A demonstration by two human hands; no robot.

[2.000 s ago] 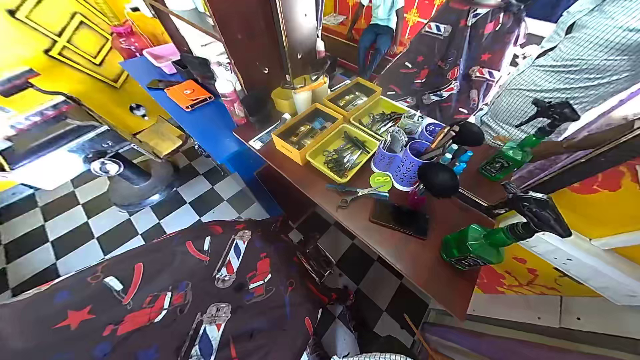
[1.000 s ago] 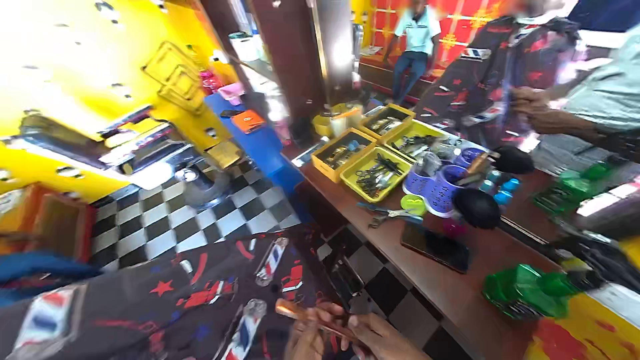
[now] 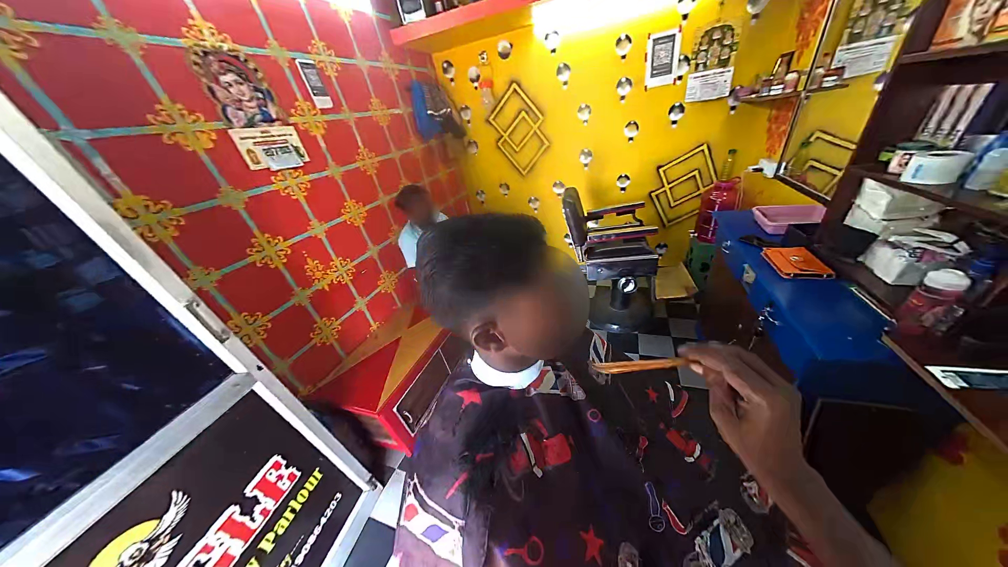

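Note:
My right hand (image 3: 748,398) reaches in from the lower right, its fingertips shut on the end of a thin orange-brown comb (image 3: 639,366), seen nearly edge-on. The comb points left, in front of a seated person (image 3: 492,276) and above the chest; it looks apart from the head. A white neck strip (image 3: 506,373) circles the person's neck. Below it a dark barber cape (image 3: 583,480) with printed red stars and barber poles covers the body, with dark cut hair on the shoulder. My left hand is out of view.
A glazed door (image 3: 228,370) in a metal frame stands close at left. Behind are a red bench (image 3: 370,374), a second seated person (image 3: 416,224) and an empty barber chair (image 3: 618,252). A blue counter (image 3: 819,315) holds an orange pouch (image 3: 797,262) and a pink tray (image 3: 787,216).
The view has swung widely to the left and up. One second ago both hands held the comb low over the cape; now only my right hand is seen holding it, near the person's chest.

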